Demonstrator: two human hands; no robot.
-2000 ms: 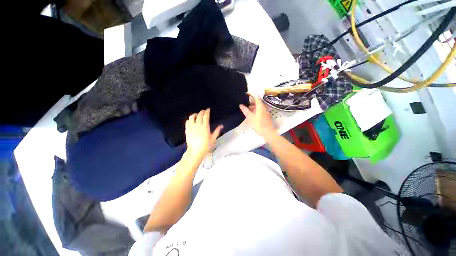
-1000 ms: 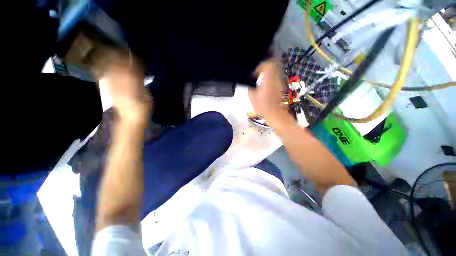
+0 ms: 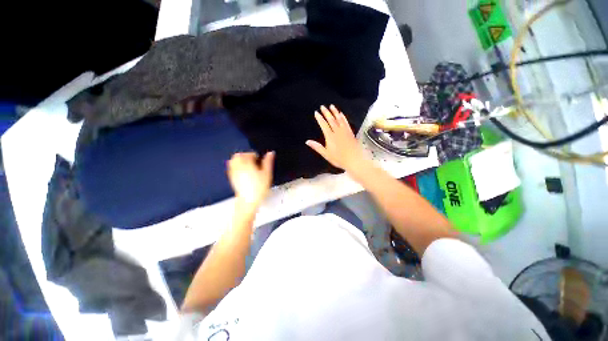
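Note:
A black garment [image 3: 300, 100] lies spread over the right part of the navy padded board [image 3: 160, 166]. My left hand [image 3: 250, 176] is at the garment's near left edge, with thumb and fingers apart; whether it pinches cloth is unclear. My right hand [image 3: 337, 140] lies flat on the garment's right part with fingers spread. A grey tweed garment [image 3: 193, 66] is heaped along the board's far side and meets the black garment. The steam iron [image 3: 400, 136] rests at the table's right edge, right of my right hand.
Checked cloth [image 3: 450, 93] lies beside the iron. Hose and cables [image 3: 527, 113] hang at right. A green box [image 3: 467, 200] with white paper stands below the table edge. Dark grey pieces [image 3: 93, 246] hang at the table's left end. A black fan [image 3: 567, 286] stands lower right.
One second ago both hands held the black garment raised, baring the board's rounded end. Now it lies down over that end, with my right hand flat on it.

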